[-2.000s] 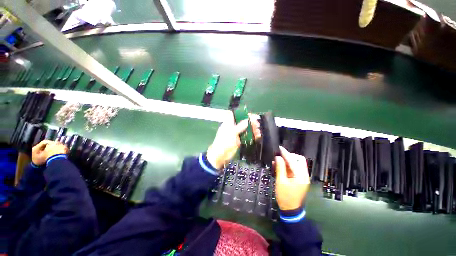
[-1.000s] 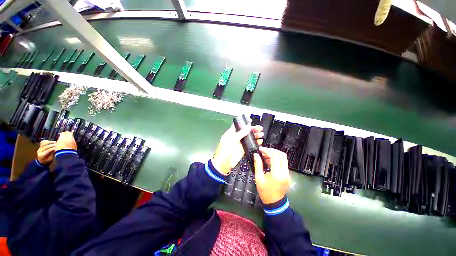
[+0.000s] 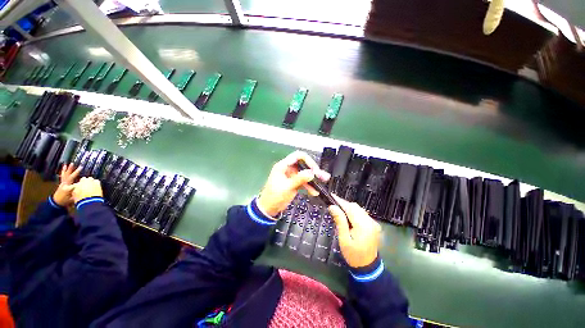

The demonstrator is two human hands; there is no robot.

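Note:
My left hand [image 3: 287, 184] and my right hand [image 3: 356, 236] both grip one black remote control [image 3: 319, 188], held slanted above the bench, edge towards me. My left hand is at its upper end, my right at its lower end. Whether a board is inside cannot be seen. Assembled remotes [image 3: 305, 234] with small buttons lie side by side just below my hands. Black back shells [image 3: 404, 192] form a long row to the right. Green circuit boards [image 3: 333, 106] with dark ends lie spaced along the far strip.
At left a neighbouring worker's hands [image 3: 78, 189] are at a row of black cases [image 3: 147, 195]. Small metal parts [image 3: 136, 127] lie in heaps. A white dividing strip [image 3: 250, 133] crosses the bench; a slanted metal post [image 3: 131, 61] stands at left. A yellowish hanging handle [image 3: 493, 16] is at upper right.
Two seconds ago my left hand held a green board and my right a black shell; then both hands held one closed black piece. Now it is turned edge-on, and my right hand has shifted slightly right.

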